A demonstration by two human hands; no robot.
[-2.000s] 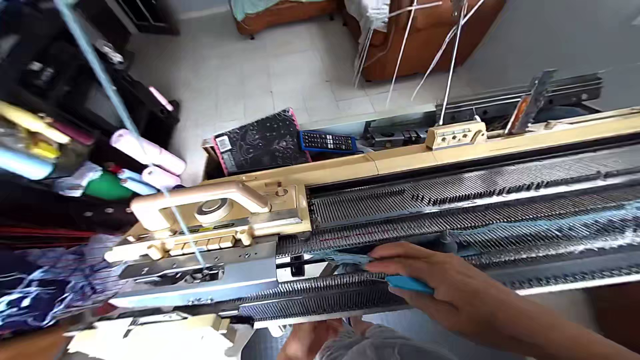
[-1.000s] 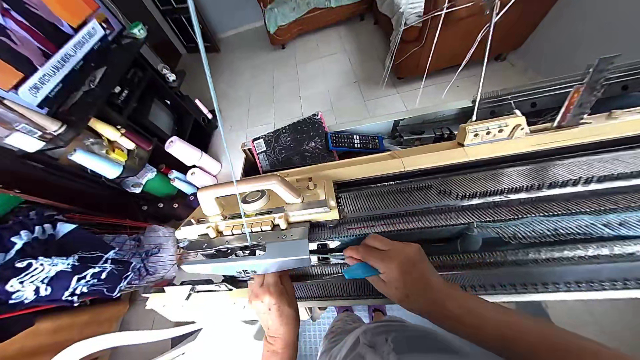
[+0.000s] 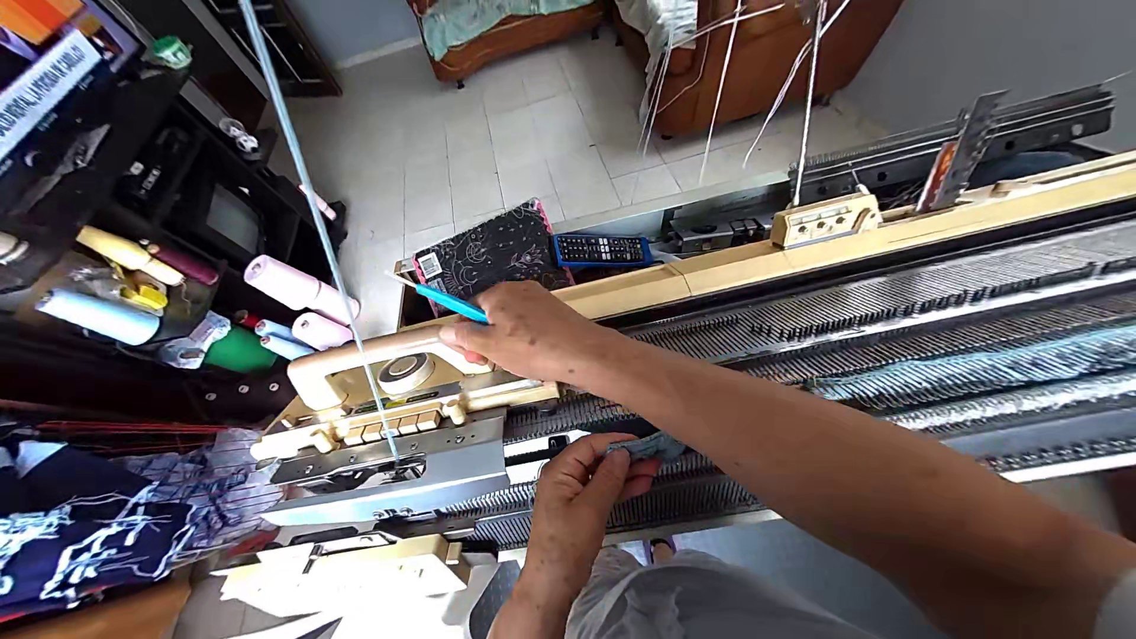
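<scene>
My right hand (image 3: 515,333) holds a slim blue-handled tool (image 3: 448,302), its tip toward the upper left, above the beige handle of the knitting machine carriage (image 3: 382,355). Below it, my left hand (image 3: 586,475) pinches a piece of blue-grey knitted fabric (image 3: 652,445) over the needle bed (image 3: 710,497), just right of the carriage's metal plate (image 3: 470,453). Light blue knitting (image 3: 985,364) lies along the needles at the right. A light blue yarn (image 3: 306,186) runs down from above into the carriage.
Behind the machine lie a black patterned notebook (image 3: 497,248) and a remote control (image 3: 603,250). A beige row counter (image 3: 825,220) sits on the rear rail. Yarn cones (image 3: 297,288) stand at the left, near dark patterned cloth (image 3: 80,524). White yarns (image 3: 723,98) hang at the top.
My right hand has moved from the needle bed up to the carriage handle, with the blue tool. My left hand has moved right from the carriage front and now holds fabric.
</scene>
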